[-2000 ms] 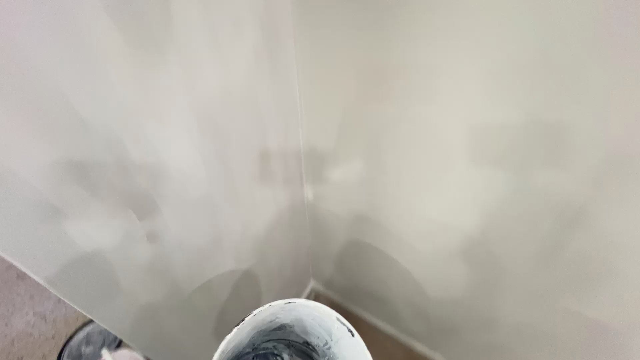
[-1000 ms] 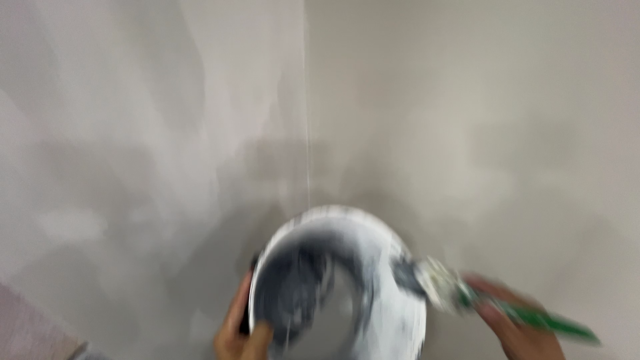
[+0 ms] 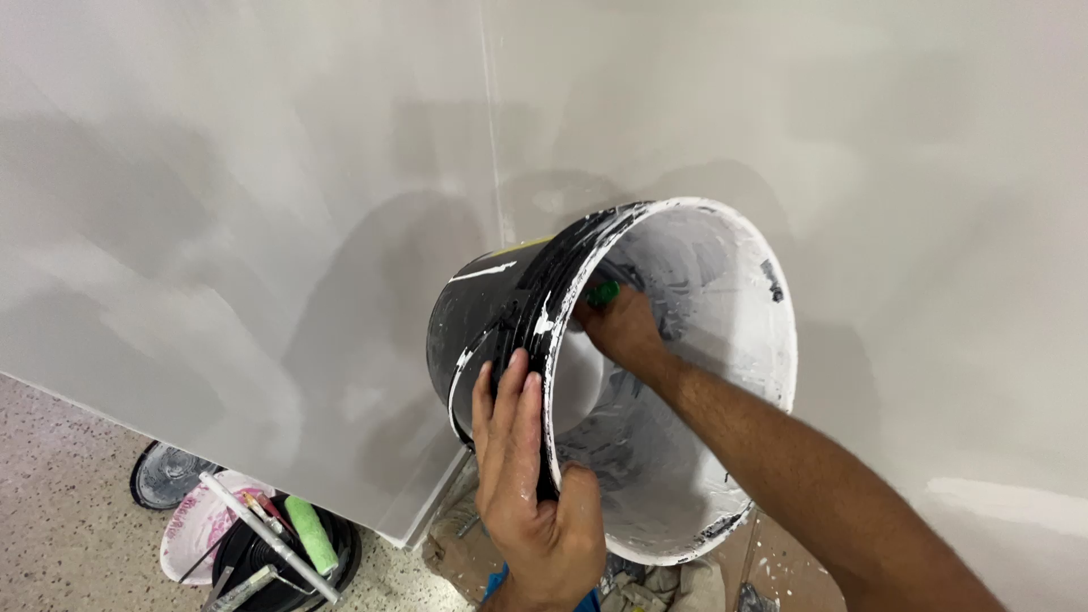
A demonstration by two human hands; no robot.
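A black plastic paint bucket (image 3: 714,229), its inside coated in white and grey paint, is tilted on its side with its mouth towards me. My left hand (image 3: 535,484) grips the rim at the lower left, thumb inside and fingers on the black outer wall. Deep inside the bucket, my right hand (image 3: 620,327) is closed on a brush, whose green handle (image 3: 603,294) end shows above the fist. The bristles are hidden. A wire bail (image 3: 457,382) hangs against the bucket's outer side.
Two painted walls (image 3: 255,212) meet behind the bucket. On the speckled floor (image 3: 68,476) at lower left are a paint-smeared lid (image 3: 170,472), a pink-stained tub (image 3: 191,518) and a black bucket (image 3: 348,535) holding a green roller (image 3: 311,531). Crumpled cloth (image 3: 671,586) lies below.
The bucket has tipped further over, now showing its outer side. My right hand, with the brush outside the rim at right one second ago, has moved inside the bucket. My left hand remains on the rim.
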